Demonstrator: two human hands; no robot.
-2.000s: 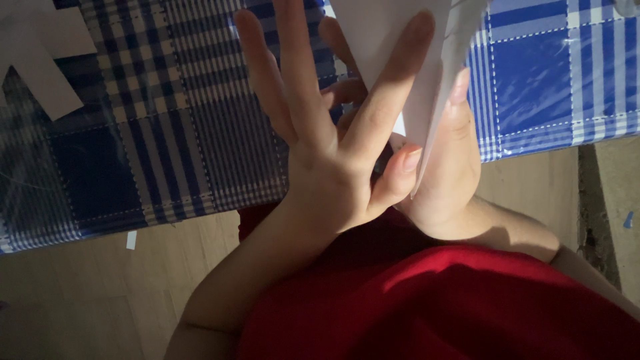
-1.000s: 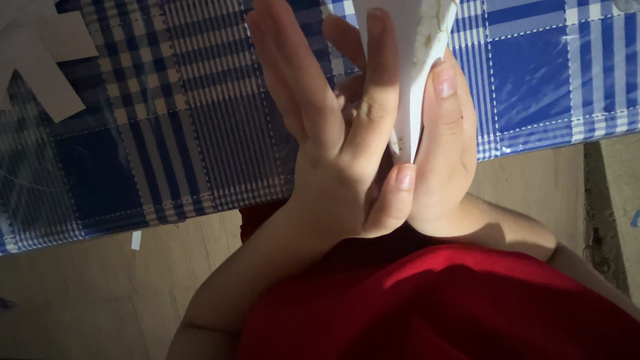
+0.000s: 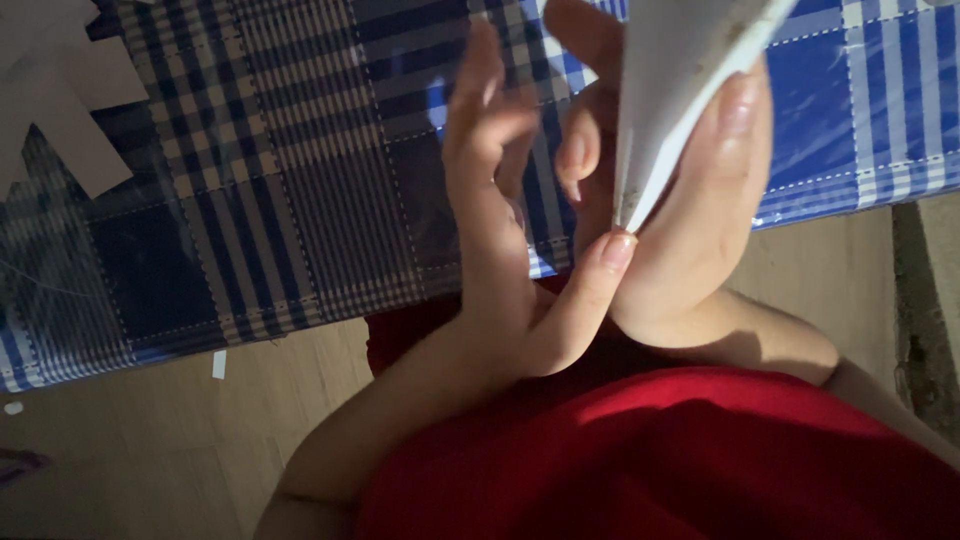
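Note:
A white paper cone [image 3: 667, 90], narrow tip pointing down toward my body, rests in my right hand [image 3: 697, 217], whose thumb lies along its right side while the fingers curl behind it. The thumb tip of my left hand [image 3: 510, 225] touches the cone's pointed end; the other left fingers are raised off the paper, bent and slightly blurred. Small brownish marks show on the cone near its tip and along its right edge. Its upper part runs out of the frame.
A blue and white checked table cover [image 3: 322, 165] under clear plastic lies beneath the hands. Cut white paper pieces [image 3: 97, 82] lie at the upper left. On the floor below the table edge are a small white paper scrap [image 3: 219, 364] and a purple object [image 3: 19, 465].
My left fingers, earlier stretched out along the cone, have come away from it and bent. The left thumb has moved onto the tip.

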